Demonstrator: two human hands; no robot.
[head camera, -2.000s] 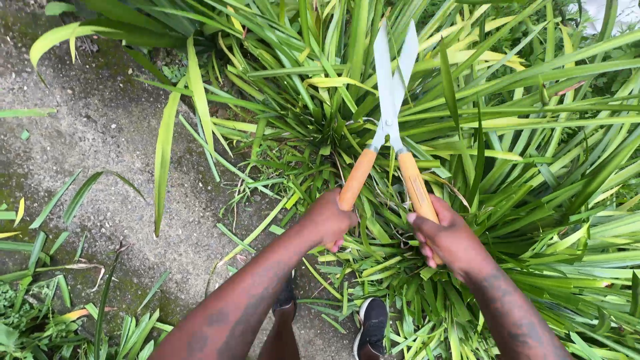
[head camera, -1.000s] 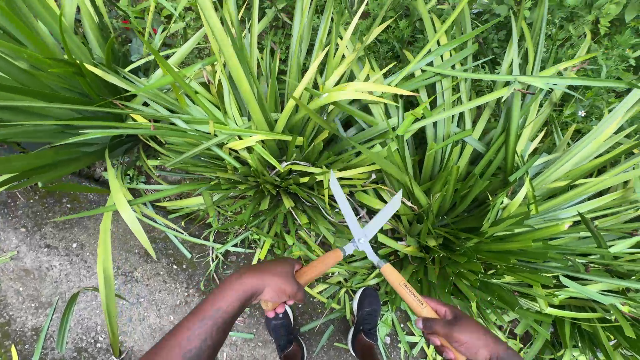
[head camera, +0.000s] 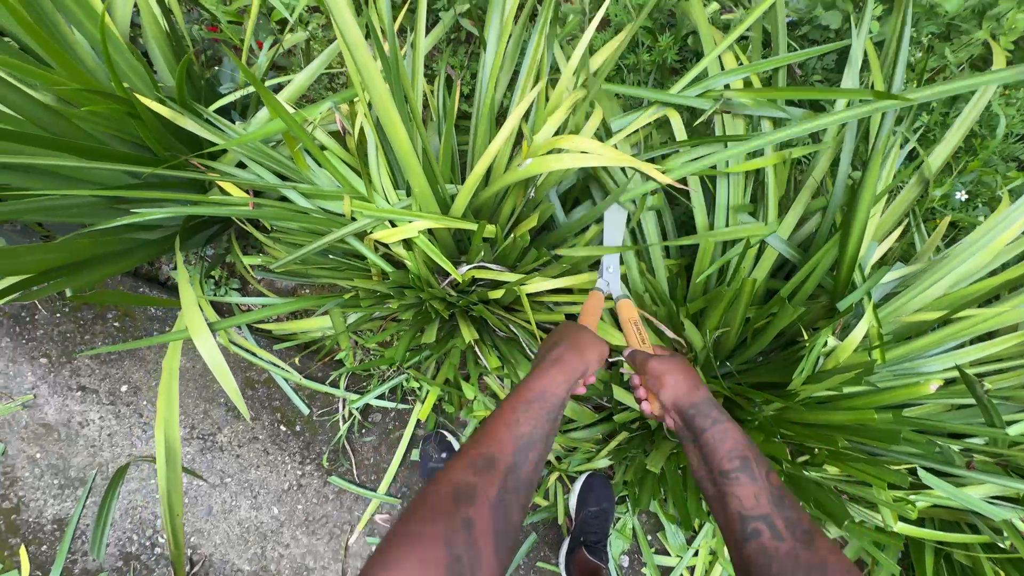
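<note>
Both hands hold a pair of wooden-handled hedge shears (head camera: 610, 272) at the centre right. My left hand (head camera: 573, 354) grips the left handle, and my right hand (head camera: 666, 382) is closed round the right one. The blades are together, pointing away from me among long strap-shaped leaves (head camera: 712, 232), some of which cross over the metal. To the left of the shears is a clump of leaves with cut stubs (head camera: 448, 296); the leaves right of them are long and dense.
My dark shoes (head camera: 592, 512) stand below, between my forearms and to their left. Cut leaf pieces (head camera: 364, 490) lie on the rough concrete path (head camera: 264, 472). A large leafy plant (head camera: 72, 160) fills the upper left, and a small white flower (head camera: 961, 194) shows at the right.
The shears' blades, apart in both earlier frames, have come together, and my hands are nearer each other. The blades now reach in among the leaves. The view has shifted since the oldest frame.
</note>
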